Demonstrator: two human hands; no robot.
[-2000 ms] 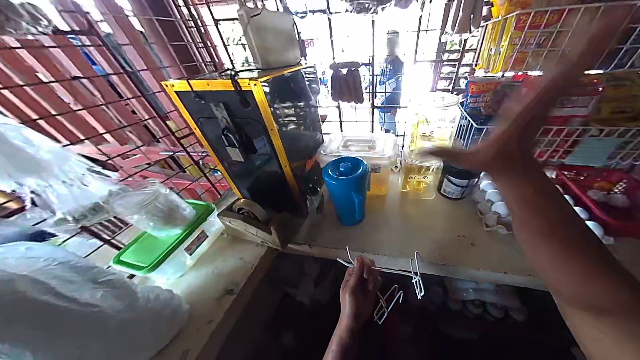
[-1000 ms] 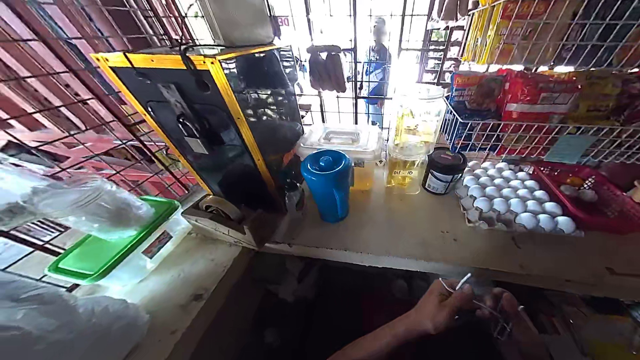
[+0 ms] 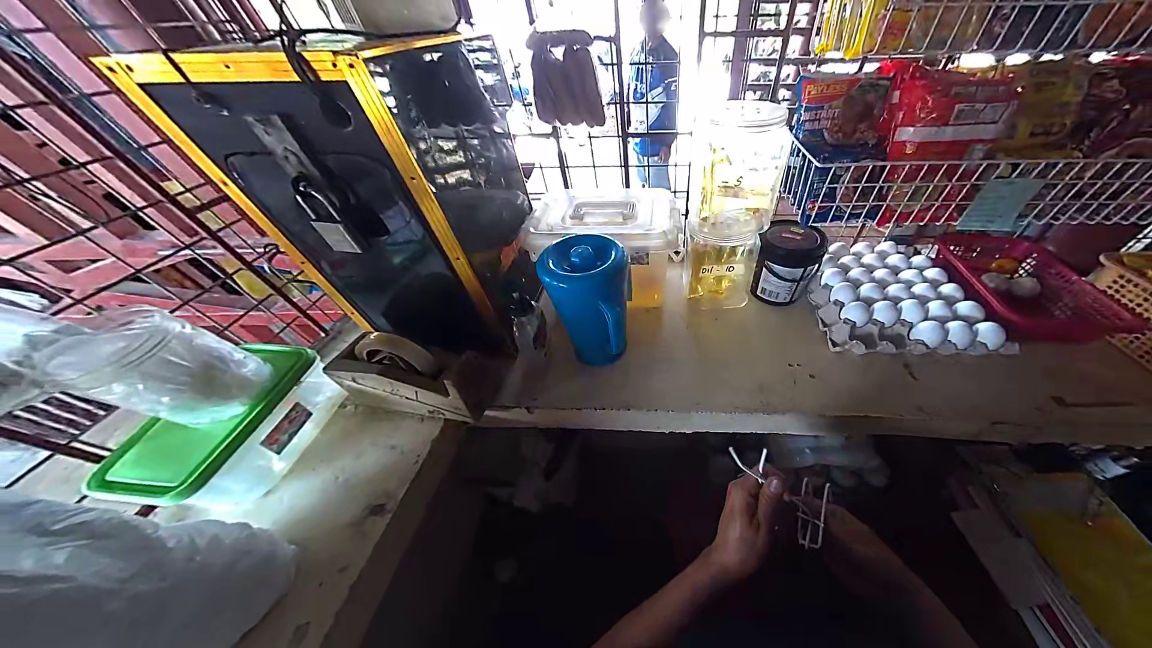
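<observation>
Below the front edge of the counter, my left hand grips a white wire rack piece, its thumb on top and two wire ends sticking up above the fist. My right hand is in shadow just behind the wire loops on the right; its fingers are mostly hidden, so its hold cannot be made out. On the counter above stand a blue plastic pitcher with a lid, a black tub and a tray of white eggs.
The counter's front edge runs above both hands. A padlocked black box with a yellow frame and a tape dispenser stand left. A green-lidded container is farther left; a red basket and wire basket of packets are right.
My right hand was raised and open two seconds ago; it has come down beside the wire piece. My left hand has moved right along the counter edge with the wire.
</observation>
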